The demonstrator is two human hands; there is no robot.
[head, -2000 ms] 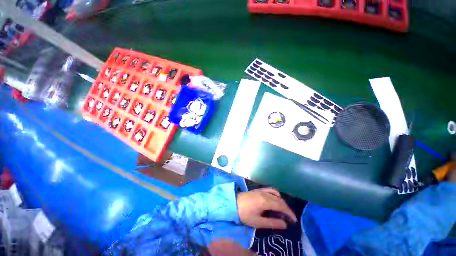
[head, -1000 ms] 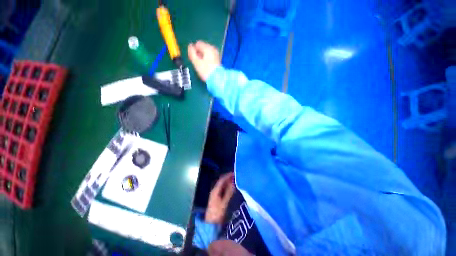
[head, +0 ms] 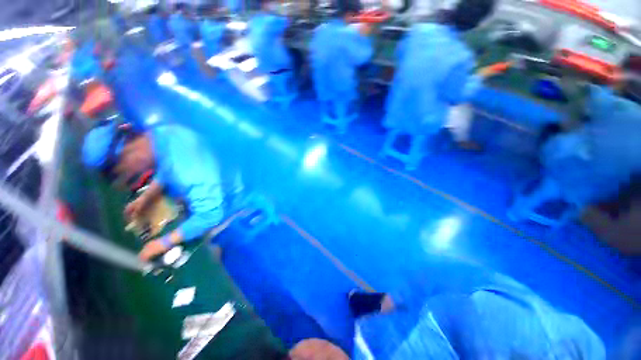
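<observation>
The image is blurred. A blue sleeve (head: 492, 320) fills the bottom right. A small patch of skin beside a dark, flat block (head: 365, 303) shows at its upper left; it may be my right hand, but I cannot tell whether it holds the block. Another rounded skin-coloured shape (head: 320, 349) is cut off by the bottom edge; I cannot tell what it is. I cannot make out my left hand. White strips (head: 206, 329) and a small white sheet (head: 184, 297) lie on the green bench (head: 232, 309) at lower left.
A person in a blue smock (head: 190, 179) leans over the bench at left, hands near pale pieces. Several people in blue smocks sit along another line at the back and right. The blue floor (head: 351, 232) with stools lies between. A grey bar (head: 91, 246) crosses the left side.
The view has swung away from the work area to the aisle and other workers. The round units, screw dish, yellow driver and red tray near me have left the picture.
</observation>
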